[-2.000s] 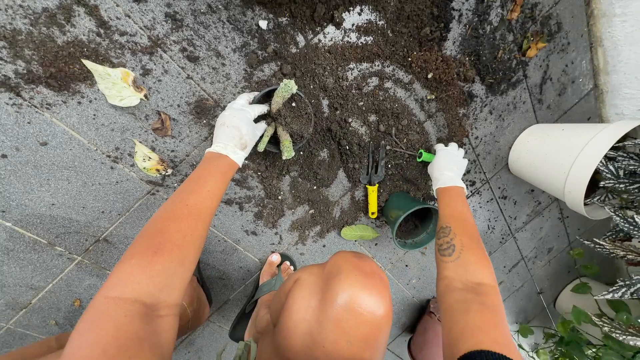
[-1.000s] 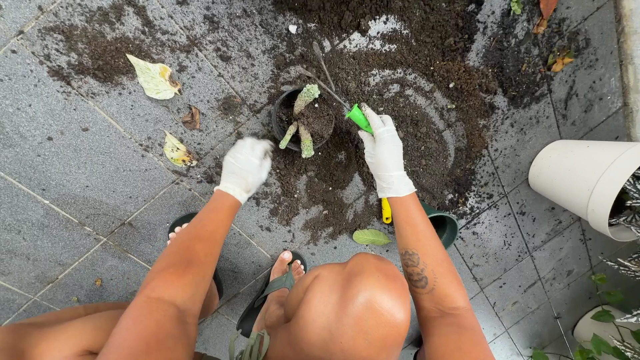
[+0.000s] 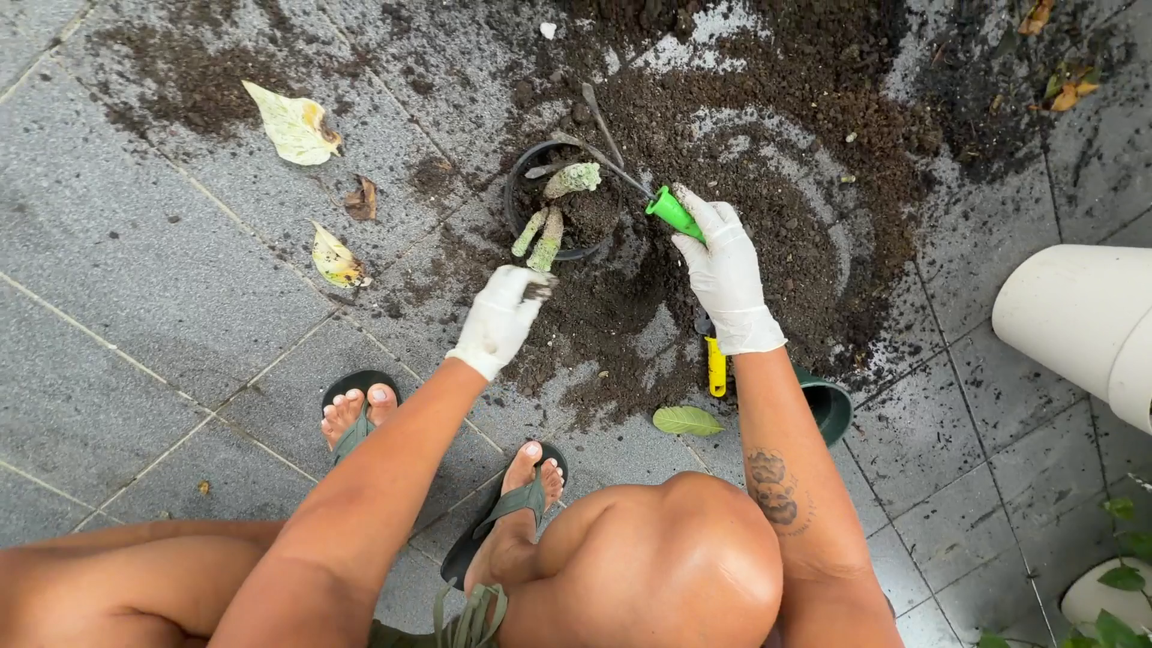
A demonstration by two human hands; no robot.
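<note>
My right hand [image 3: 724, 265], in a white glove, grips the green handle of a small hand cultivator [image 3: 673, 214]. The tool's metal prongs reach left over a round black plant pot [image 3: 517, 211]. In the pot stand several stubby, bumpy green succulent stems [image 3: 547, 236] in dark soil. My left hand [image 3: 504, 315], also gloved, is just below the pot by the lowest stem, its fingers curled and soiled at the tips; whether it touches the stem or holds anything is unclear. A yellow-handled hand tool [image 3: 716, 367] lies partly under my right wrist.
Dark loose soil [image 3: 792, 171] is spread over the grey floor tiles. A dark green pot [image 3: 826, 409] lies partly behind my right forearm. A large cream planter [image 3: 1071, 324] is at the right. Fallen leaves [image 3: 297, 126] lie left, and one green leaf [image 3: 688, 420] lies below the soil.
My right hand has brought the green-handled cultivator from the right of the soil over to the black pot. My left hand has let go of the pot's rim and moved below it.
</note>
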